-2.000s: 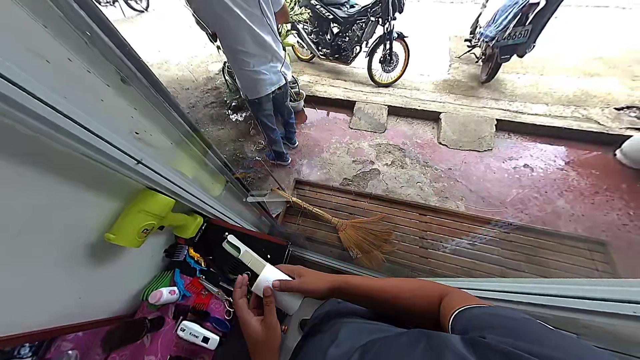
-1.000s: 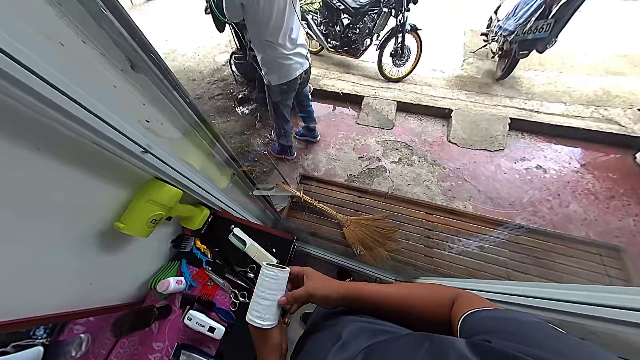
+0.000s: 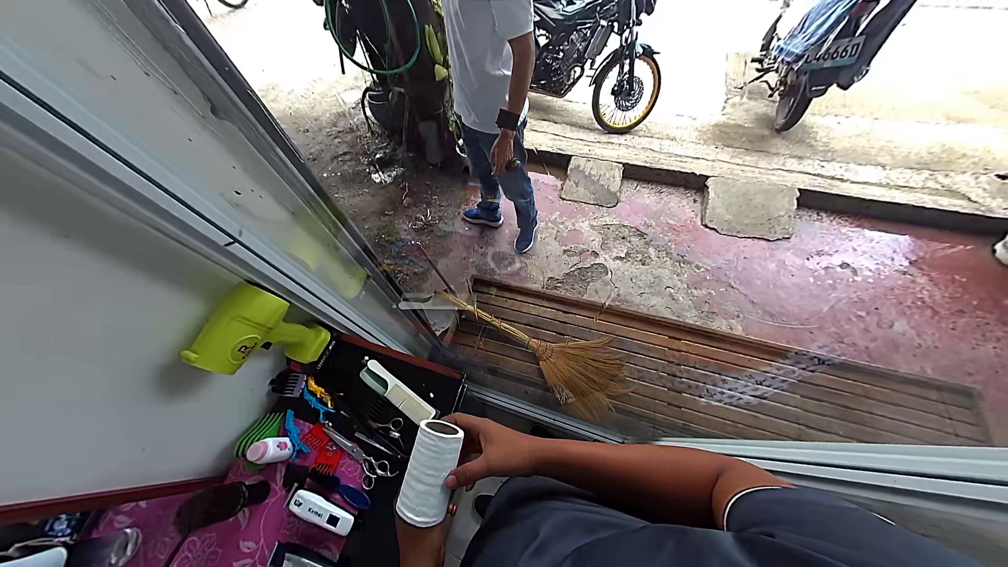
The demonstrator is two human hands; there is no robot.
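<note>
My right hand [image 3: 492, 449] is closed around the upper part of a white paper roll [image 3: 430, 472]. My left hand [image 3: 425, 543] lies under the roll's lower end, with most of its fingers hidden. A white clipper comb [image 3: 398, 391] rests on the black tray just beyond the roll. Haircutting scissors [image 3: 370, 461], a red clipper guard [image 3: 323, 449] and a blue oval brush [image 3: 353, 496] lie left of the roll. A white electric clipper [image 3: 320, 512] is on the pink floral cloth.
A lime-green hair dryer [image 3: 244, 328] hangs by the wall. Glass panels stand ahead; beyond them are a straw broom [image 3: 579, 370] on a slatted wooden mat [image 3: 787, 378], a person [image 3: 492, 102] standing, and parked motorcycles [image 3: 626, 87].
The white comb was in my hands with the roll and now lies on the tray. The roll has turned more upright. The person outside has moved and lowered an arm.
</note>
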